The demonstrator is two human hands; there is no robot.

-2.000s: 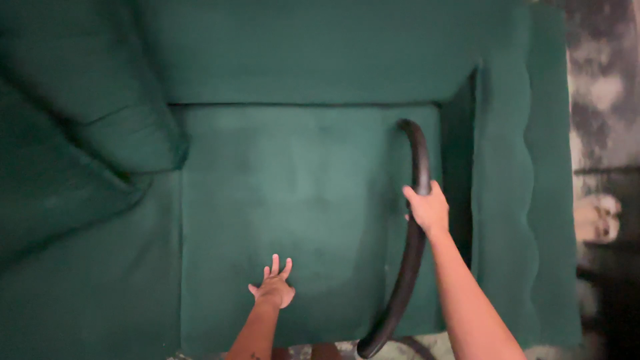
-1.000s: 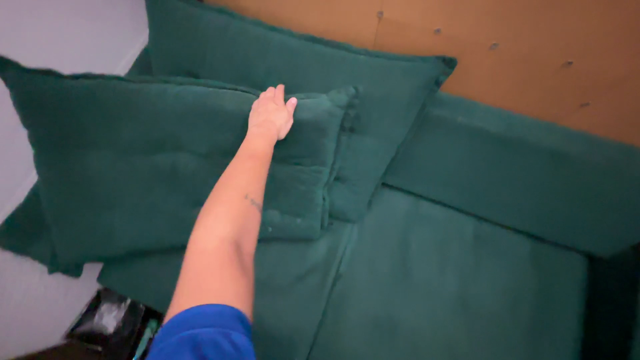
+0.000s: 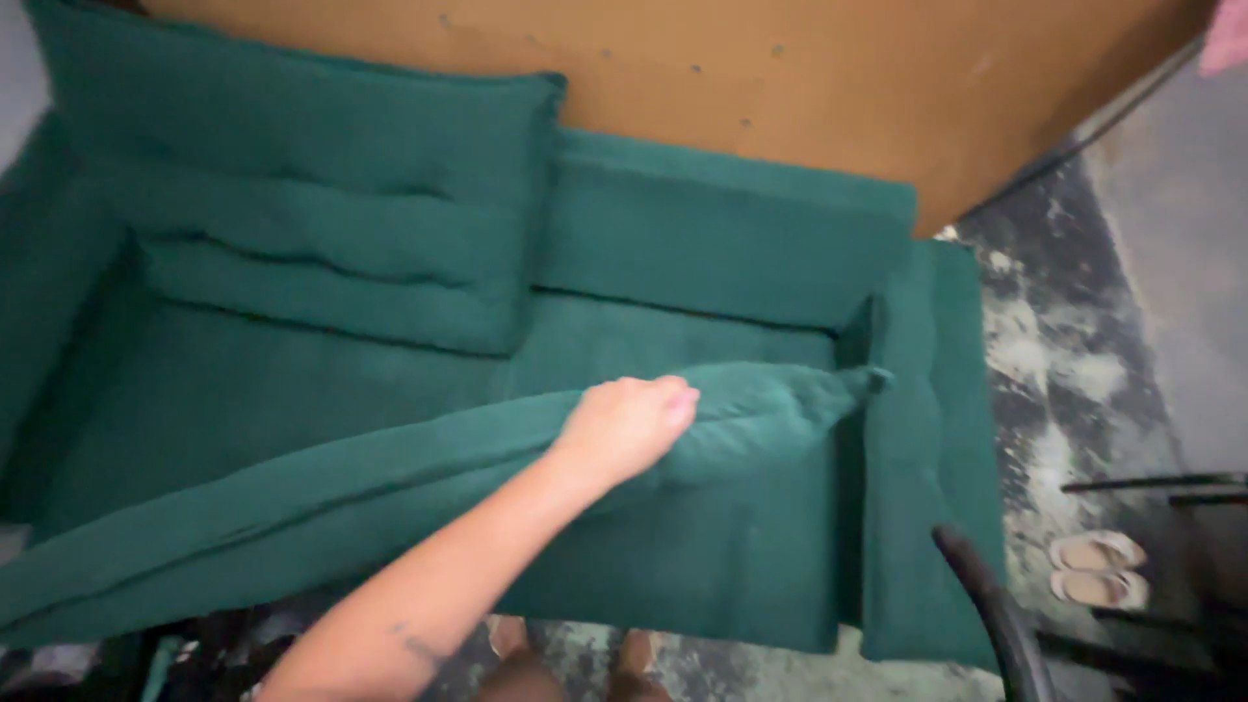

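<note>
My left hand (image 3: 629, 429) grips the top edge of a large green cushion (image 3: 322, 497), which is held on edge above the front of the green sofa's seat (image 3: 682, 556). Another tufted green cushion (image 3: 390, 146) leans against the backrest on the left half of the sofa. At the lower right, the end of a black curved tube (image 3: 990, 609) shows over the armrest (image 3: 907, 439); my right hand is out of view.
Behind the sofa stands an orange-brown panel (image 3: 780, 88). On the mottled floor (image 3: 1033, 390) to the right lie a pair of light shoes (image 3: 1097, 570) near dark bars. My bare feet are at the sofa's front edge.
My left hand has closed on the front cushion, which has moved right and forward, away from the cushion behind it. The black tube, absent one second ago, shows at the lower right.
</note>
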